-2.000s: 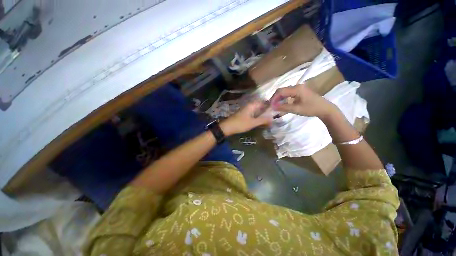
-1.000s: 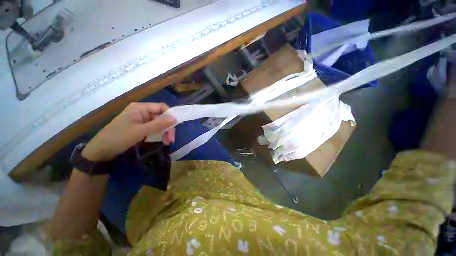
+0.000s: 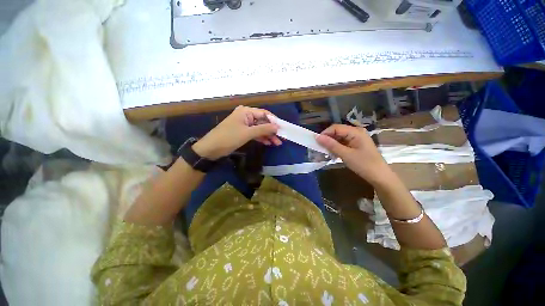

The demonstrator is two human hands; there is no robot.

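A narrow white binding strip [image 3: 298,135] is stretched between my two hands, above my lap and just in front of the table's wooden edge. My left hand [image 3: 247,130] pinches its left end between thumb and fingers. My right hand [image 3: 349,149] pinches it a short way to the right. Another length of the strip runs below, across my lap to the right, partly hidden behind my right hand. Cream garment fabric [image 3: 57,77] lies bunched over the table's left end and hangs down at the left.
The white machine table [image 3: 239,71] carries a printed ruler scale and the machine bed [image 3: 281,23]. A dark tool [image 3: 354,10] lies on the bed. A carton [image 3: 420,173] with white strip bundles [image 3: 429,216] stands at the right. Blue crates [image 3: 507,31] are at the far right.
The view has turned, showing more table and the garment at left. My hands, spread wide with a long strip one second ago, are now close together on a short stretch of it.
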